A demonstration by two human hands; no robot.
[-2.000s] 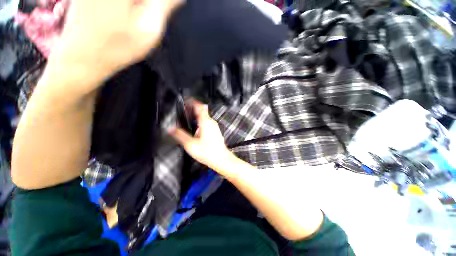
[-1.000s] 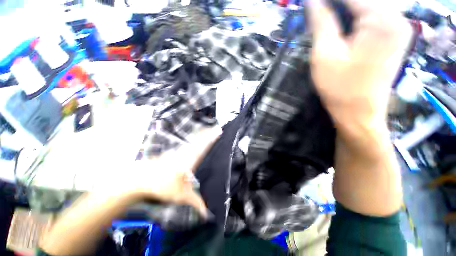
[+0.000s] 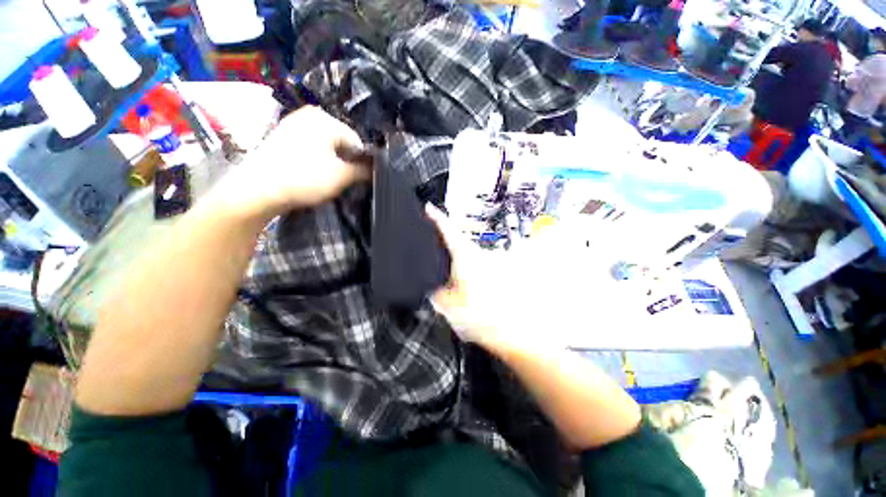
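Note:
My left hand (image 3: 316,160) is closed on the upper end of a plain black fabric piece (image 3: 403,233), left of the machine. My right hand (image 3: 455,281) holds the lower right edge of the same piece, its fingers partly hidden behind the cloth. The black piece hangs as a folded strip between both hands. Black, grey and white plaid fabric (image 3: 355,345) lies in loose folds under the hands and over the lap. More plaid cloth (image 3: 452,63) is heaped behind. The white sewing machine head (image 3: 631,184) stands right of my hands.
The machine bed (image 3: 670,325) extends right. White thread cones (image 3: 60,102) stand on a rack at upper left, above a dark phone-like rectangle (image 3: 172,191). A blue-rimmed bin (image 3: 291,427) is near the lap. Beige cloth (image 3: 733,432) lies lower right. A person in dark clothes (image 3: 792,87) is at upper right.
The view has swung, so the machine now shows at right. The raised right hand has come down beside the black piece, and my left hand has moved up to its top end.

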